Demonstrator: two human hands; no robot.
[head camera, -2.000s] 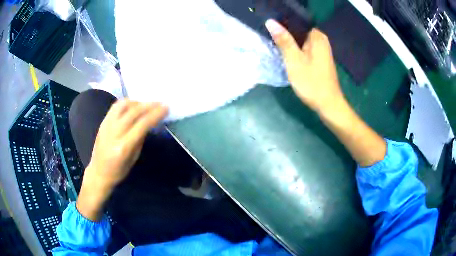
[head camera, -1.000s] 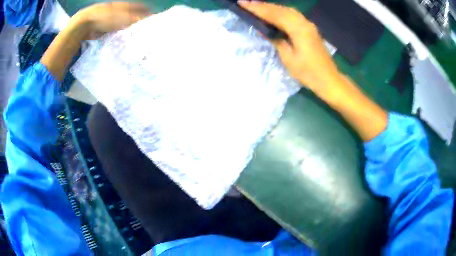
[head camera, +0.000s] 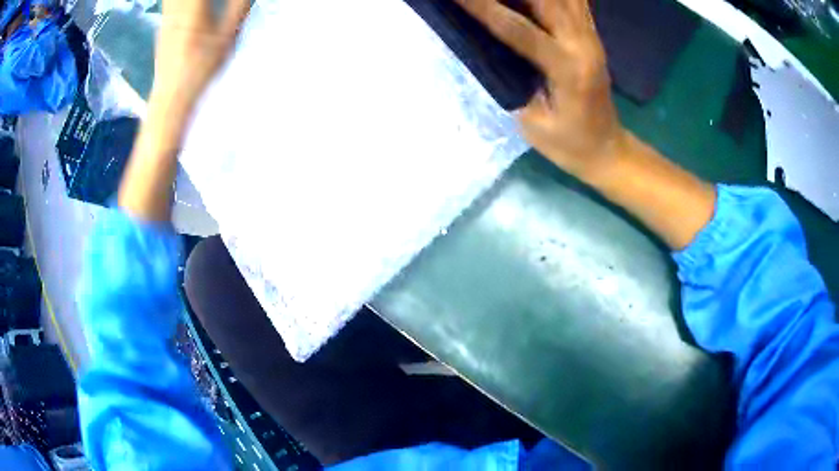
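A white bubble-wrap sheet lies over the bench edge, with one corner hanging over my lap. A black part, likely the plastic housing, lies at its upper right and is cut off by the top edge. My right hand grips this black part, thumb and fingers around its near end. My left hand is at the sheet's upper left edge, blurred and partly cut off by the top edge. Whether its fingers hold the sheet cannot be told.
The green bench mat curves along the right. A flat black sheet lies beyond my right hand. Silver-white metal plates lie at the far right. A dark crate stands at the left, near a person's blue sleeve.
The bubble wrap has shifted up and left since a second ago. My left hand has moved forward and right along its edge. My right hand stays on the black part.
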